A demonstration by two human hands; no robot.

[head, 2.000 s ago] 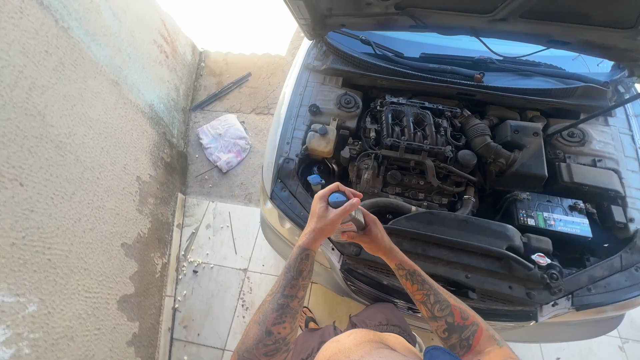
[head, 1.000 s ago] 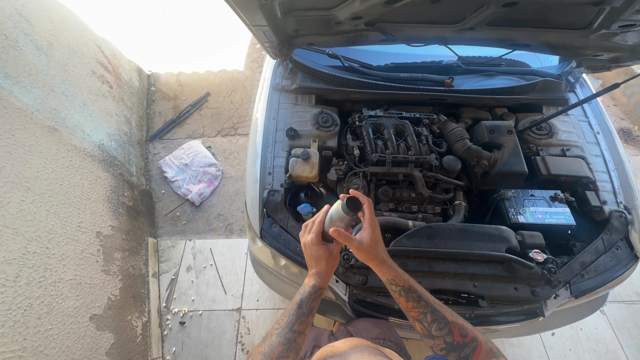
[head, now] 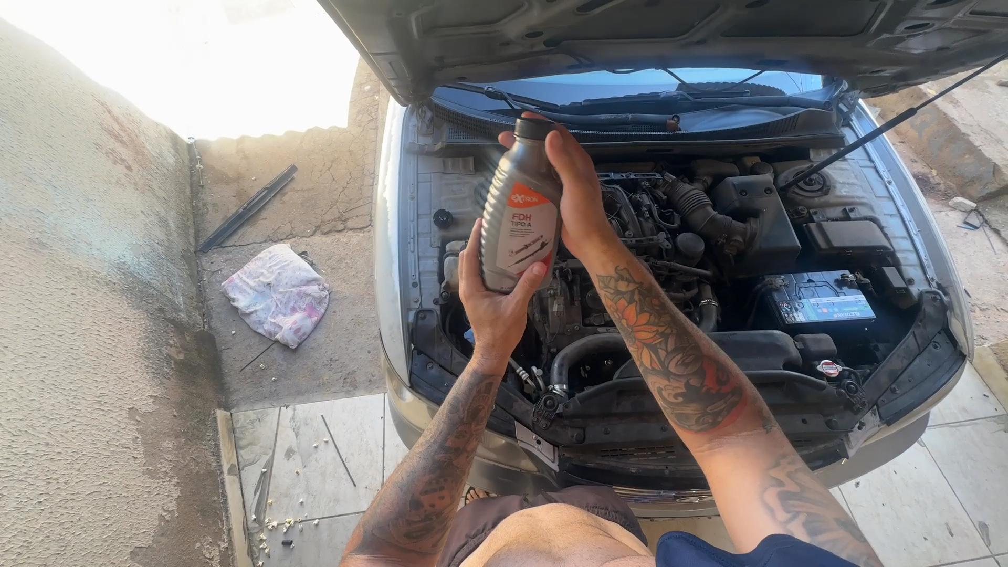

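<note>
A grey plastic fluid bottle point(head: 516, 216) with a black cap point(head: 534, 127) and a white and orange label stands nearly upright above the open engine bay, its label towards me. My left hand point(head: 498, 303) holds it around the base. My right hand point(head: 576, 185) grips its neck, with fingers behind the cap and the thumb at the near side. Beneath both hands lies the car engine point(head: 630, 228), partly hidden by the bottle and my right forearm. A car battery point(head: 819, 299) sits in the bay to the right.
The raised hood point(head: 630, 35) hangs over the bay, held by a prop strut point(head: 890, 126). A stained cloth point(head: 279, 295) and wiper blades point(head: 248, 209) lie on the ground at left, beside a rough wall point(head: 94, 315). The front bumper point(head: 504, 465) is close to my body.
Both hands have lifted the bottle from low over the front of the bay up towards the windshield. Its label now faces me, where the earlier frames mostly showed its capped top.
</note>
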